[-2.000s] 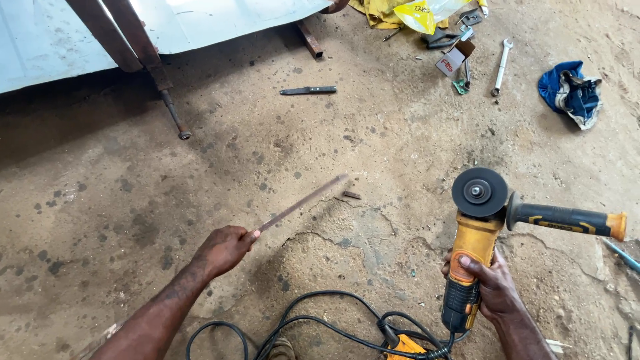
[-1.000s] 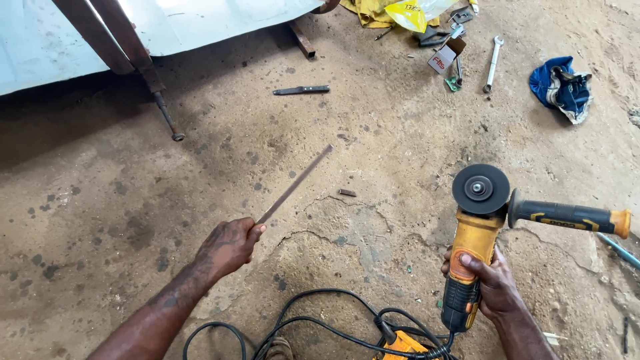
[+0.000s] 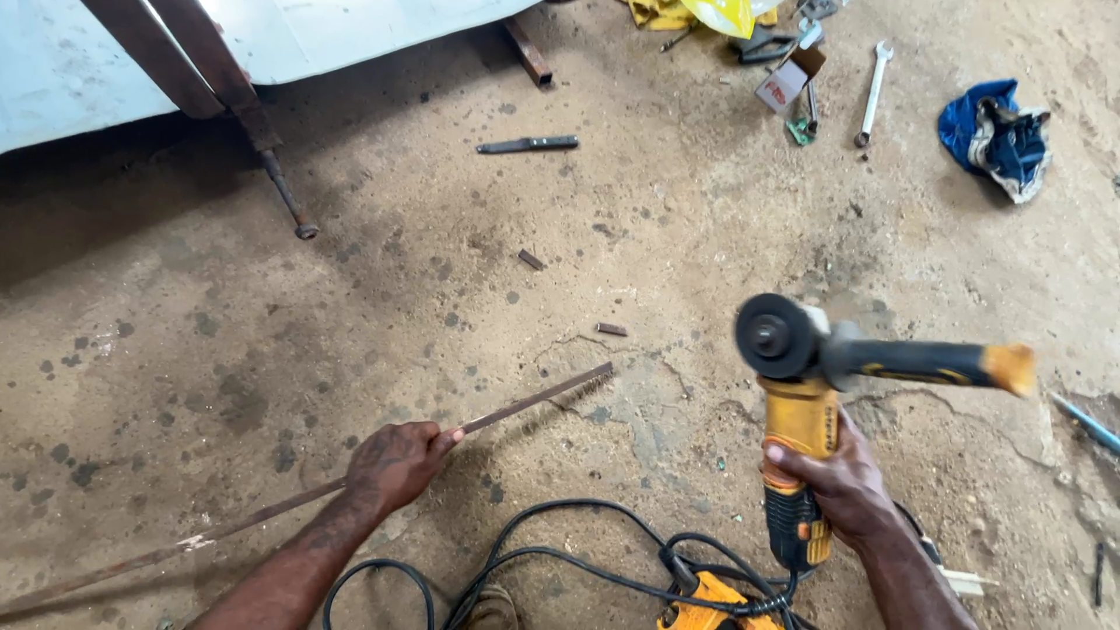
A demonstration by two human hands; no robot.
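My left hand (image 3: 394,464) grips a long, thin rusty metal bar (image 3: 534,400), whose far end stops near the middle of the view and whose other end runs out at the lower left. In my right hand (image 3: 831,481) is a yellow and black angle grinder (image 3: 801,420), held upright by its body. Its dark disc (image 3: 773,336) faces me, and its side handle (image 3: 919,362) points right. Two short cut metal pieces lie on the floor: one (image 3: 611,329) just beyond the bar's end, the other (image 3: 531,259) farther off.
A knife (image 3: 528,144), a combination wrench (image 3: 875,92), a small box (image 3: 787,80) and a blue cloth cap (image 3: 996,140) lie on the floor. Light sheet metal (image 3: 367,35) with rusty legs stands upper left. A black cable (image 3: 560,551) loops beside another yellow tool (image 3: 722,604).
A second short metal piece now lies on the floor beyond the first. The bar is tilted flatter than before, and a long stretch of it shows behind my left hand.
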